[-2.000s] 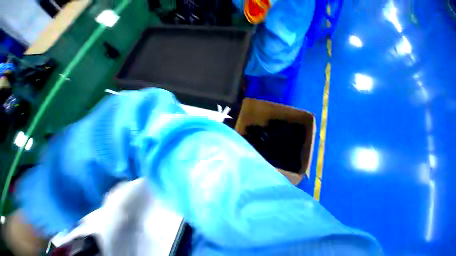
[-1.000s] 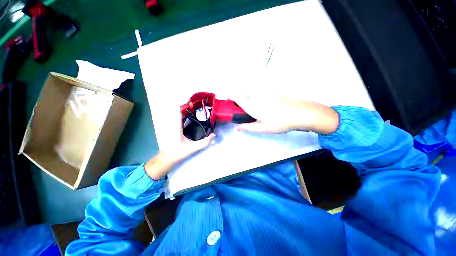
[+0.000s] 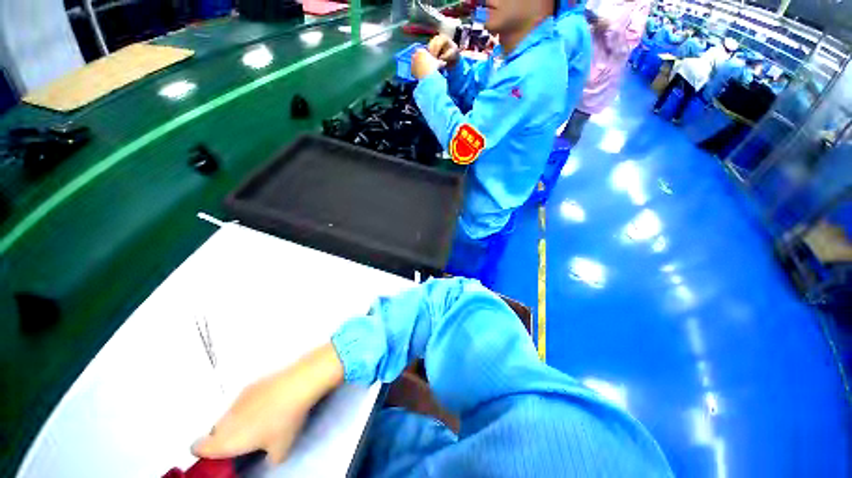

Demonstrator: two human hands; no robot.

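Note:
My right hand [image 3: 271, 411] is at the bottom left of the view, a little blurred, with its fingers on a red and black device [image 3: 210, 467]. Most of the device is cut off by the bottom edge. The white work sheet [image 3: 271, 289] lies under the hand. Thin tweezers [image 3: 206, 342] appear to lie on the sheet above and left of the hand. My left hand is out of the picture.
A black tray [image 3: 355, 198] stands beyond the sheet, with dark parts [image 3: 388, 121] behind it. A person in a blue smock [image 3: 504, 131] is beside the tray. Dark pieces [image 3: 203, 159] and a brown board [image 3: 110, 75] lie on the green surface. Blue floor is right.
The view has swung from looking down at the sheet to looking along the line. My left hand and the open carton have left the picture. My right hand remains at the device.

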